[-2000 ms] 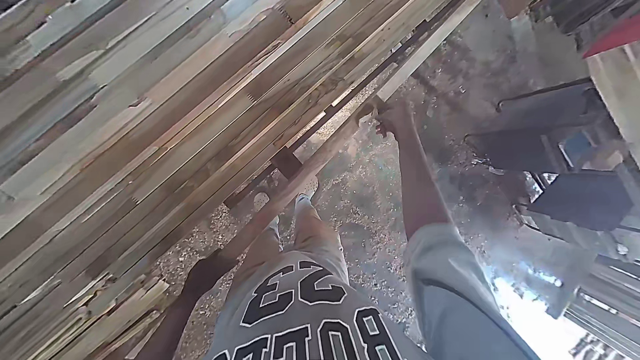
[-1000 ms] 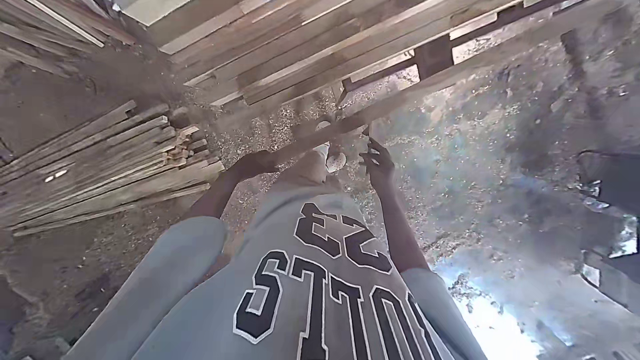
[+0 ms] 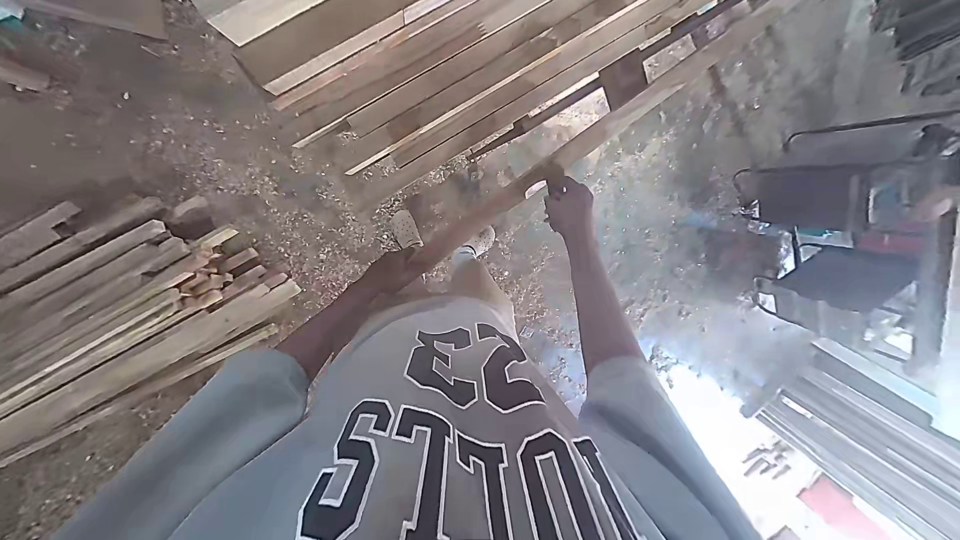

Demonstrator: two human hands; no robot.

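Note:
A long wooden board [image 3: 622,120] runs diagonally in front of my body, from my waist toward the upper right. My left hand [image 3: 394,270] is closed around its near end. At the lower edge of the board, farther along, my right hand [image 3: 568,202] has its fingers curled at a small dark piece whose kind I cannot tell; whether that hand grips the board itself is unclear. Beyond the board lies a large stack of wooden planks [image 3: 450,82], roughly parallel to it, with a dark crosspiece [image 3: 622,79] sticking out under the stack.
Cut lumber [image 3: 135,300] is piled on the ground at the left. Dark chairs or frames [image 3: 802,195] stand at the right, above another stack of long boards [image 3: 862,427]. Wood chips litter the ground [image 3: 300,172] around my shoes [image 3: 480,240].
The view has swung considerably over these frames. My right hand was open beside the board a second ago; its fingers are now curled at the board's edge. My left hand stays at the near end.

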